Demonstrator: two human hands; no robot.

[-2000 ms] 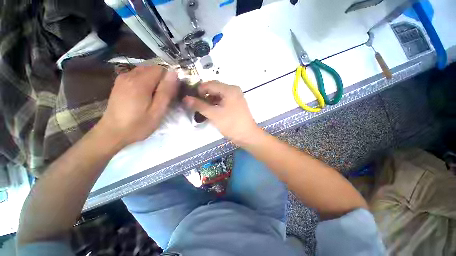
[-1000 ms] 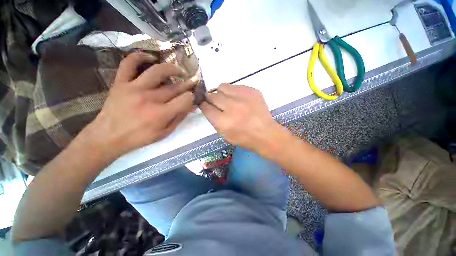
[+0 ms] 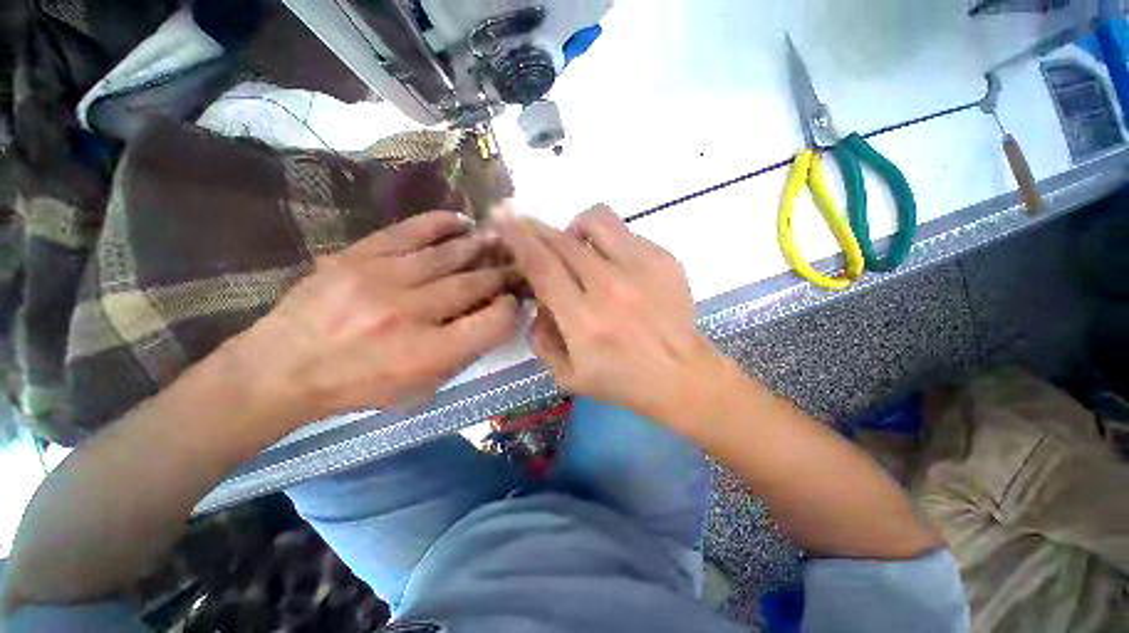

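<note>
The brown plaid fabric (image 3: 211, 247) with cream check lines lies on the left of the machine table and reaches to the presser foot (image 3: 477, 139). White fabric (image 3: 266, 118) shows at its upper edge. My left hand (image 3: 396, 309) lies over the fabric's right end, its fingertips closed on the edge. My right hand (image 3: 613, 297) meets it there, just in front of the presser foot, fingertips on the same edge. The part between the fingertips is mostly hidden and blurred. The sewing machine head (image 3: 372, 50) stands above my hands.
Scissors (image 3: 820, 186) with one yellow and one green handle lie right of the machine. A thin tool with a brown handle (image 3: 1020, 173) lies farther right. A measuring strip (image 3: 768, 292) runs along the table's front edge. A tan garment pile (image 3: 1040, 476) is at the lower right.
Both hands still work at the fabric edge; it now sits a little in front of the presser foot. The right fingers have moved up over the edge. The view has shifted slightly.
</note>
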